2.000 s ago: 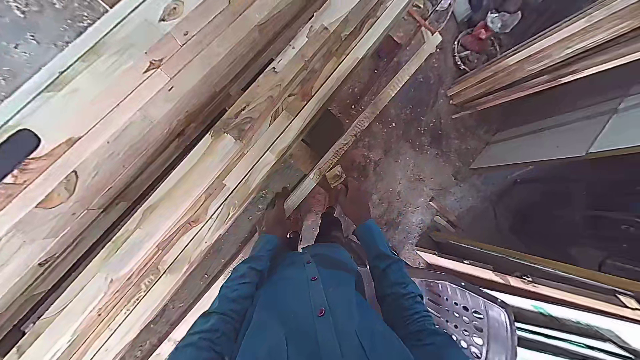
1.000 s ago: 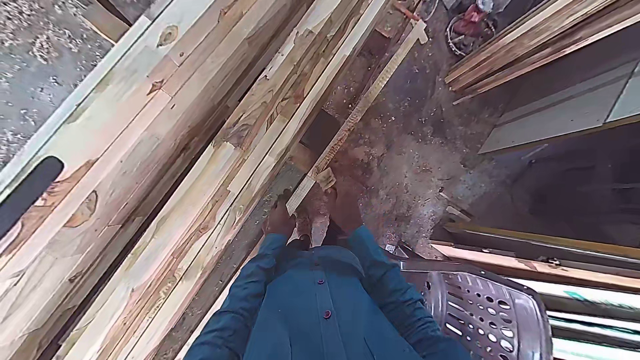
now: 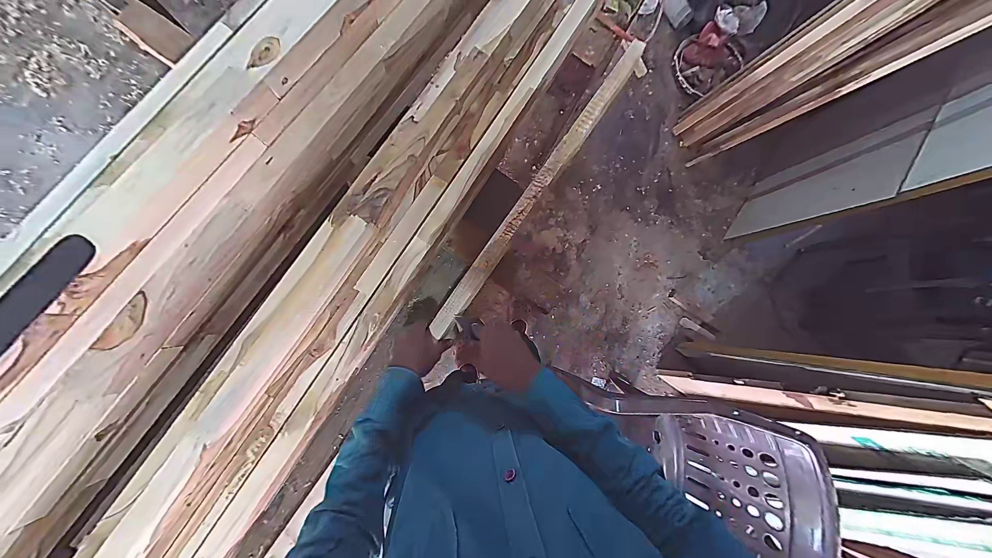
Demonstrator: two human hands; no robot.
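A long narrow wooden strip (image 3: 535,190) runs from close to my body up toward the upper right, beside the stacked boards. My left hand (image 3: 418,349) is closed on the strip's near end. Just right of that end is my right hand (image 3: 504,355), fingers curled around a small dark object (image 3: 468,328), too unclear to name, which touches or nearly touches the strip. A pale block that showed near the strip's near end before cannot be made out now.
Long wooden boards (image 3: 310,263) lie stacked at the left. More planks (image 3: 806,70) and a basket with red and white items (image 3: 707,58) are at the upper right. A perforated plastic chair (image 3: 744,480) stands at the lower right, and a dark elongated object (image 3: 46,283) is at the left edge.
My right hand has come nearer to the strip's near end, and a small dark object now shows at its fingers. The small pale block on the strip is no longer in sight.
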